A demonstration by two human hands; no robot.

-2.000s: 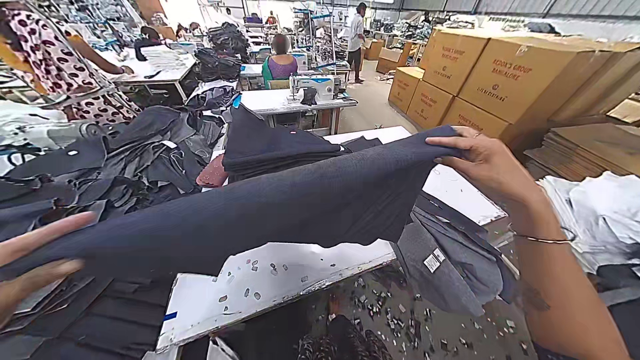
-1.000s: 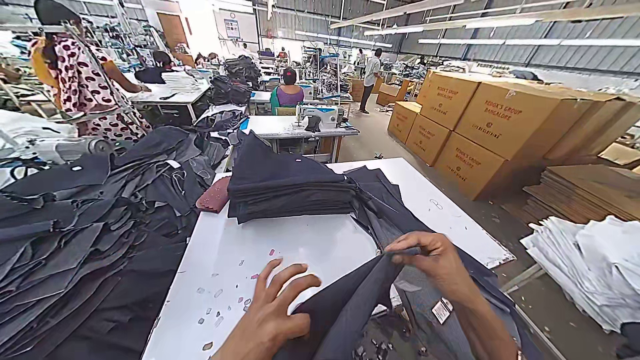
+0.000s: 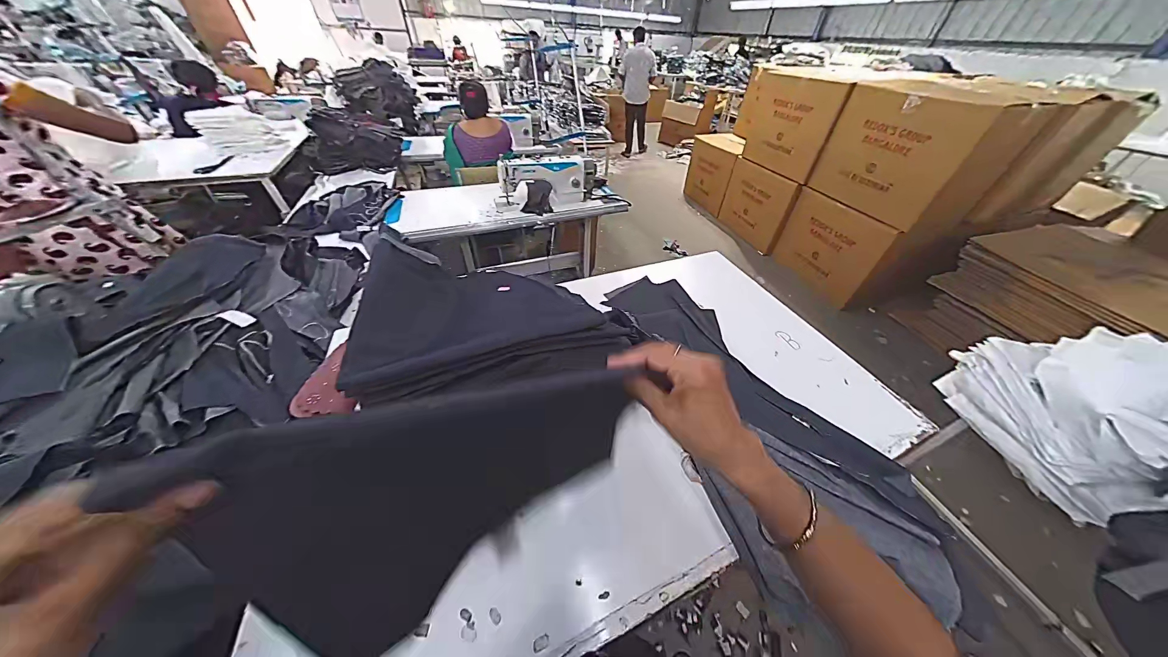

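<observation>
A dark fabric panel [image 3: 365, 484] is stretched between my two hands over a white table [image 3: 584, 529]. My left hand [image 3: 82, 557], blurred at the lower left, grips its left end. At its upper right corner my right hand [image 3: 689, 392] pinches the cloth between thumb and fingers. Just behind the panel lies a folded stack of dark fabric pieces [image 3: 474, 319], with a dark red patterned item [image 3: 321, 388] at its left. More dark and grey fabric pieces [image 3: 821, 493] lie along the table's right part, beside my right wrist.
Loose dark fabric pieces [image 3: 210, 338] are heaped at the left. A sewing machine [image 3: 547, 181] stands on a table ahead. Cardboard boxes [image 3: 849, 182], flattened cardboard [image 3: 1058, 274] and white cloth [image 3: 1077, 420] occupy the right. Several people are farther off; one person [image 3: 64, 182] stands at the left.
One second ago my hands were close together with cloth hanging at the table's near edge. My left hand has moved left, and the panel is now spread wide in front of the stack.
</observation>
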